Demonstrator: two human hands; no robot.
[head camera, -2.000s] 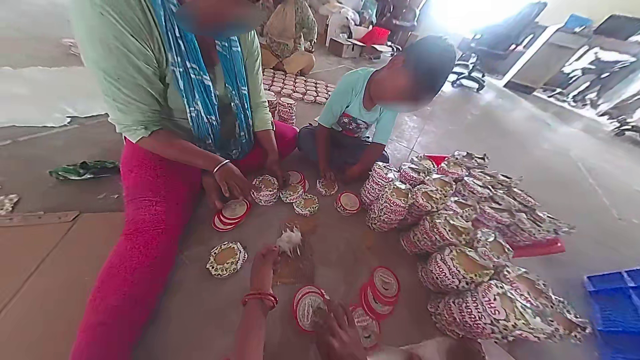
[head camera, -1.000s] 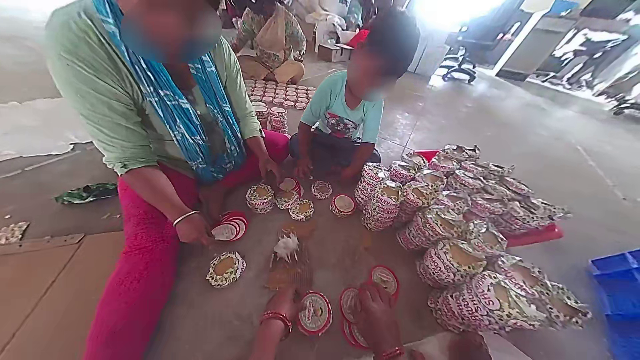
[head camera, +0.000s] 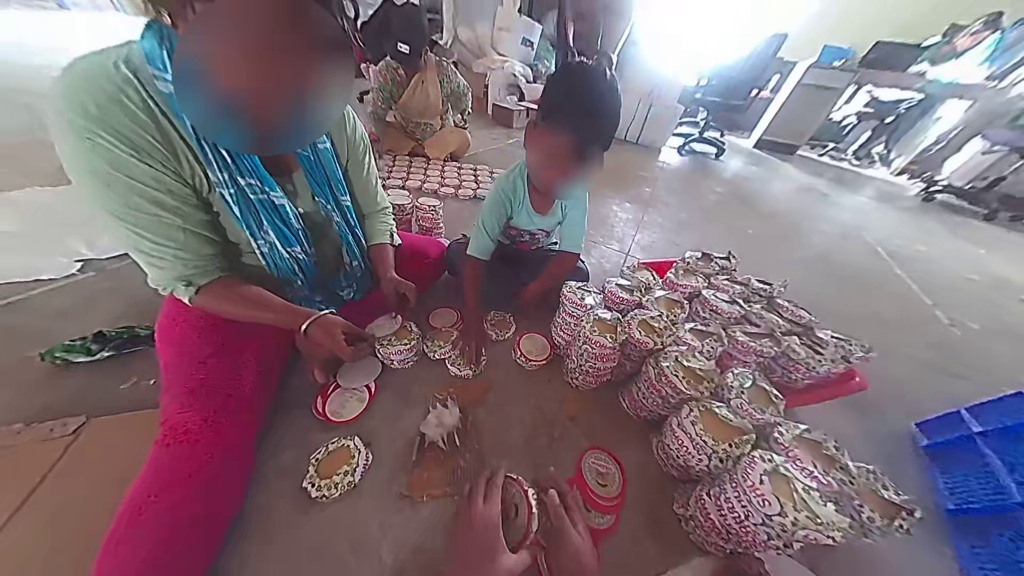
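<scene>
At the bottom centre, my left hand (head camera: 486, 520) and my right hand (head camera: 566, 524) hold a round red-rimmed piece (head camera: 518, 512) between them, tilted on its edge. To the right of my right hand, several red-edged round labels (head camera: 602, 474) lie overlapping on the floor. Just beyond my hands sits a brown smeared patch with a white tuft (head camera: 440, 422) on it. A round packet in printed wrapping (head camera: 337, 468) lies to the left. Farther off, a co-worker's hand (head camera: 334, 342) holds a pale disc above more red-edged discs (head camera: 346, 400).
Stacks of printed wrapped packets (head camera: 744, 360) stand on the right, partly on a red tray (head camera: 828, 390). A blue plastic crate (head camera: 972, 480) is at the right edge. Two people sit close in front, another person farther back behind rows of round pieces (head camera: 440, 174).
My hands have come together around the round piece; one second ago my right hand was on the red-edged labels. The co-worker's hand has moved from the disc pile towards the wrapped packets.
</scene>
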